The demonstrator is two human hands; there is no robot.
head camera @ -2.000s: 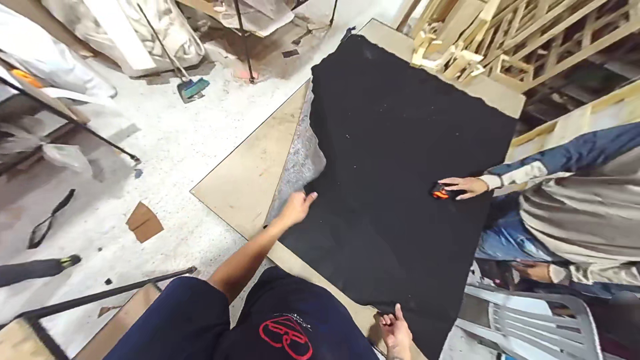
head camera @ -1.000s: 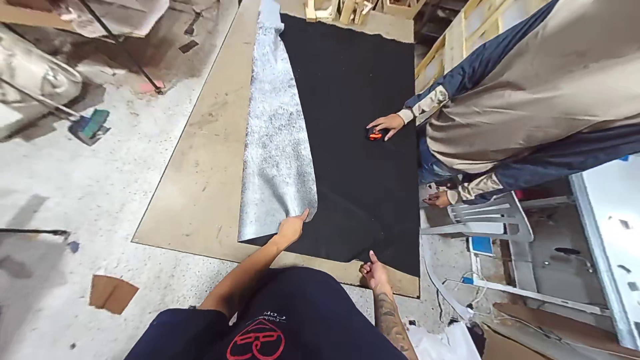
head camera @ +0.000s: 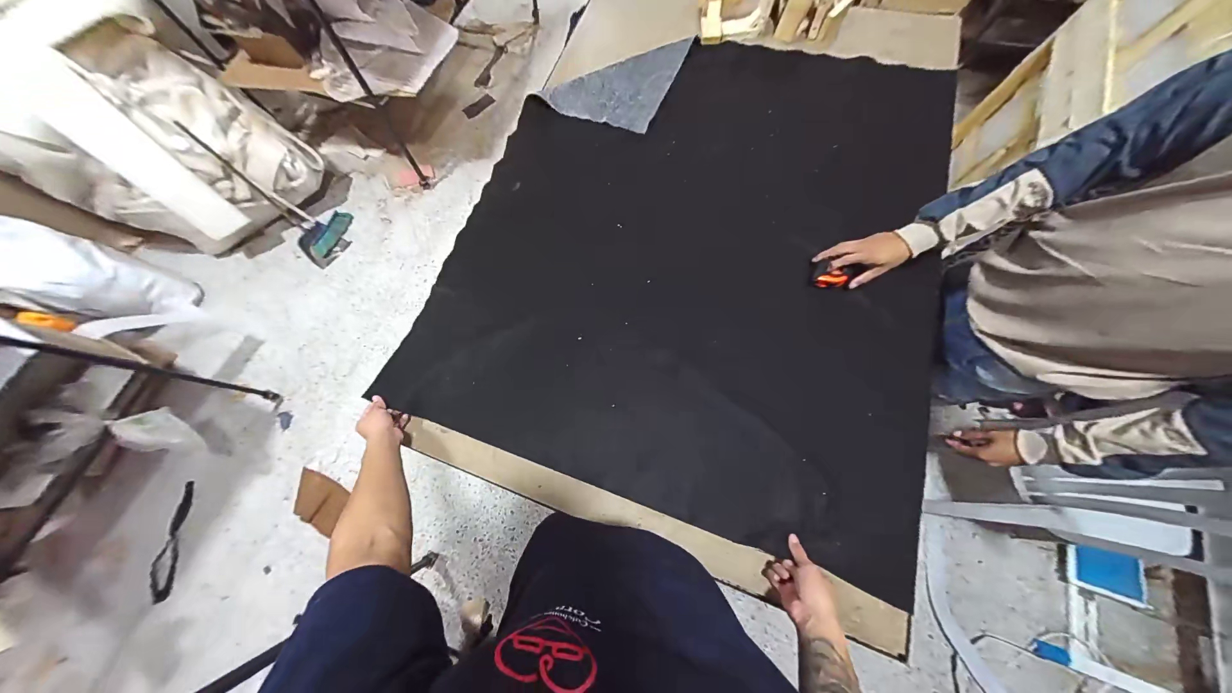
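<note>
A large black fabric sheet (head camera: pixel 654 279) lies spread over a tan board (head camera: pixel 539 476), whose near edge shows below it. At the sheet's near left corner, my left hand (head camera: pixel 382 422) pinches the fabric edge. My right hand (head camera: pixel 797 582) is at the near edge toward the right, index finger extended and the other fingers curled; whether it grips the fabric cannot be told. The sheet's far left corner is folded over, showing a grey speckled underside (head camera: pixel 626 91). A co-worker's hand (head camera: pixel 871 258) rests on a black and orange tool (head camera: pixel 831 277) on the sheet's right part.
The co-worker stands at the right, beside a white plastic chair (head camera: pixel 1107 500). Wooden frames (head camera: pixel 1020 106) stand at the far right. On the floor at left are a green brush head (head camera: pixel 327 236), a brown scrap (head camera: pixel 320 500) and a black strap (head camera: pixel 171 549). Metal legs reach in from the left.
My left hand has moved left with the fabric edge, and the sheet's left side, folded back to show grey a second ago, now lies mostly flat with black up. The co-worker's hand stays on the tool.
</note>
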